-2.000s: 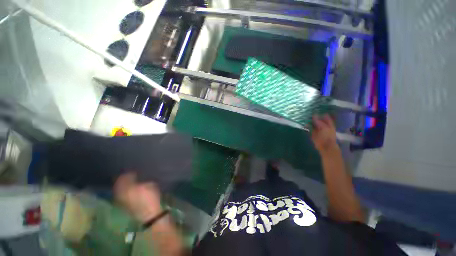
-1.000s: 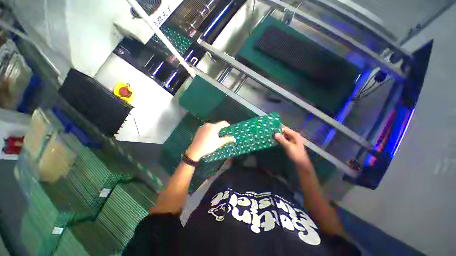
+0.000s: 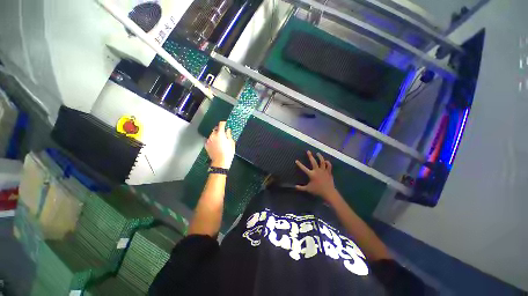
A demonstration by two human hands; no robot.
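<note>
My left hand (image 3: 220,146) grips the near end of a green PCB panel (image 3: 243,108), which points away from me at the left end of the green mat. The panel's far end reaches the metal rail. My right hand (image 3: 318,175) has its fingers spread over the near edge of a black board (image 3: 275,149) that lies on the green mat (image 3: 362,199). It holds nothing that I can see; whether its fingertips touch the board I cannot tell.
Metal rails (image 3: 347,119) run across in front, with another black board (image 3: 336,63) on green mat beyond them. A red button with yellow surround (image 3: 129,126) sits on the white machine top. Black boards (image 3: 95,144) stand at left, above stacked green panels (image 3: 104,211).
The green panel was in both hands; now only my left hand holds it, turned and moved forward to the rail. My right hand has let go and spread over the black board.
</note>
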